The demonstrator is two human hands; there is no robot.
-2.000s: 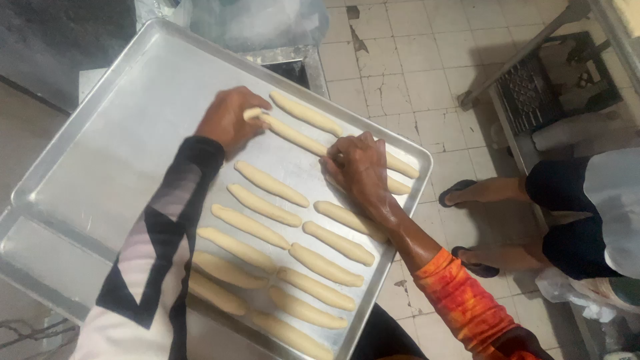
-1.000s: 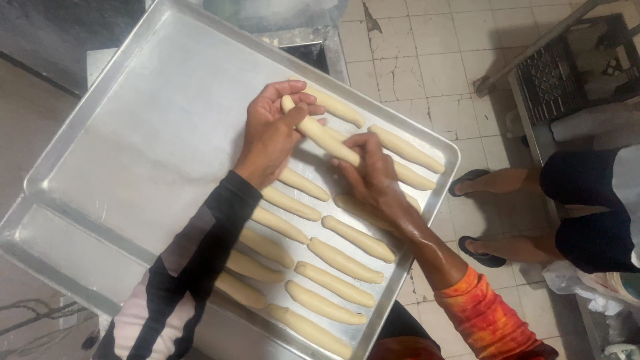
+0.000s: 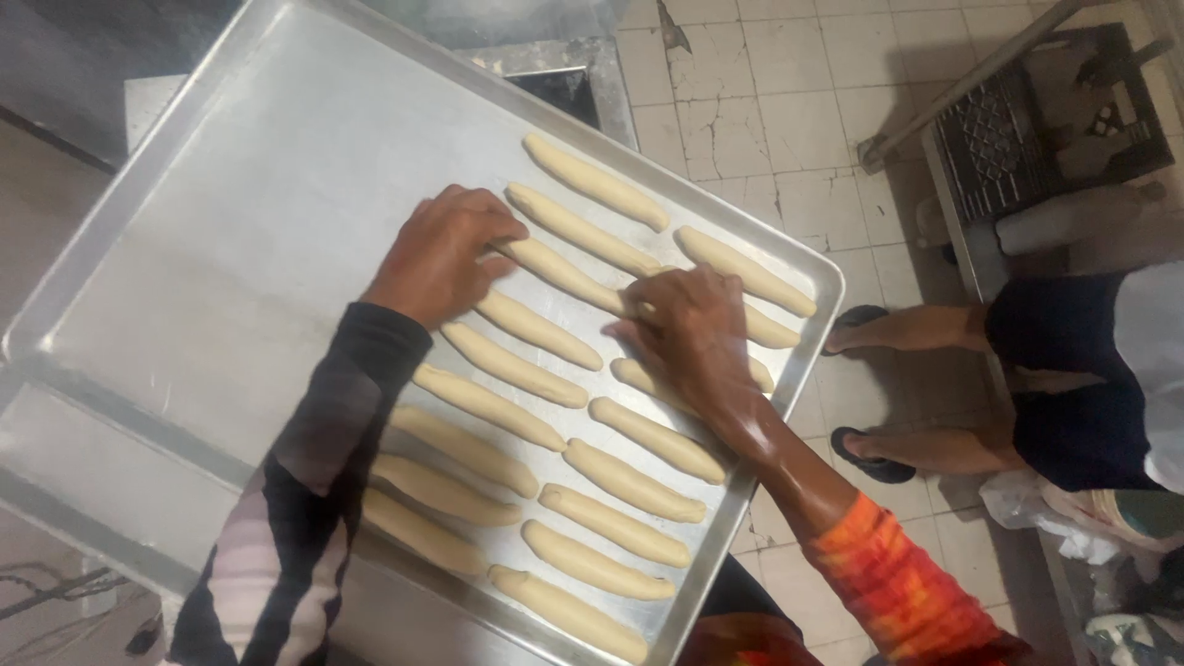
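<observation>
A long dough roll (image 3: 566,276) lies on the metal baking tray (image 3: 231,203) between my hands. My left hand (image 3: 453,250) has its thumb and fingers closed on the roll's left end. The fingers of my right hand (image 3: 689,319) grip its other end. Above it on the tray lie another dough roll (image 3: 583,227) and a further one (image 3: 597,182) near the upper rim. Several more rolls lie in two slanting columns below, such as one dough roll (image 3: 657,439) by my right wrist. My right hand hides parts of some rolls.
Under the tray's lower left side, another metal tray (image 3: 83,462) shows. At the right a person (image 3: 1064,370) in dark shorts and sandals stands on the tiled floor (image 3: 795,139), beside a metal rack (image 3: 934,157) with a black crate (image 3: 999,139). A plastic bag (image 3: 1054,518) is at the lower right.
One second ago both my hands held a dough roll raised above the tray; now the roll between them is down on it, below the upper rolls. The view has shifted somewhat.
</observation>
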